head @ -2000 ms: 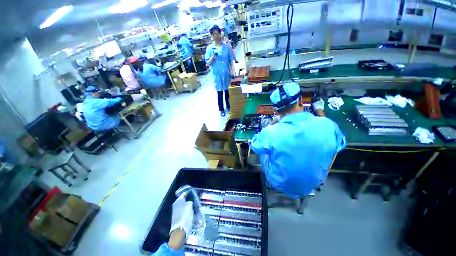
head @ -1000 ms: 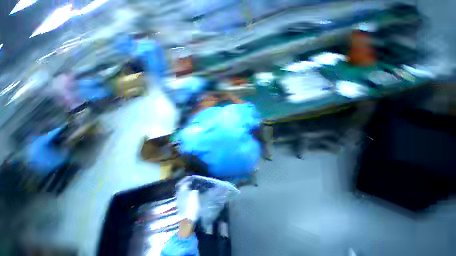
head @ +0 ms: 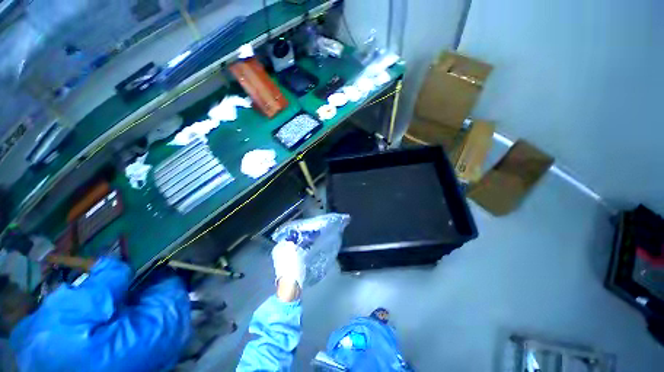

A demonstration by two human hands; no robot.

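Note:
My left hand (head: 289, 263), in a white glove with a blue sleeve, holds a clear plastic bag (head: 324, 247) by its left side. The bag hangs in front of the bench, beside the near left edge of a large black bin (head: 393, 196). It has a dark patch near my fingers; its contents cannot be made out. My right hand is not in view.
A person in blue (head: 102, 320) sits at the green bench (head: 226, 149). Silver ribbed bars (head: 193, 174), a speckled tray (head: 297, 129) and white cloths (head: 258, 163) lie on it. Cardboard cartons (head: 451, 91) stand behind the bin; a metal-framed object (head: 557, 356) is at lower right.
The view has swung right, from the bin of silver parts and the aisle to the bench's far end and another black bin. My left hand still holds the bag.

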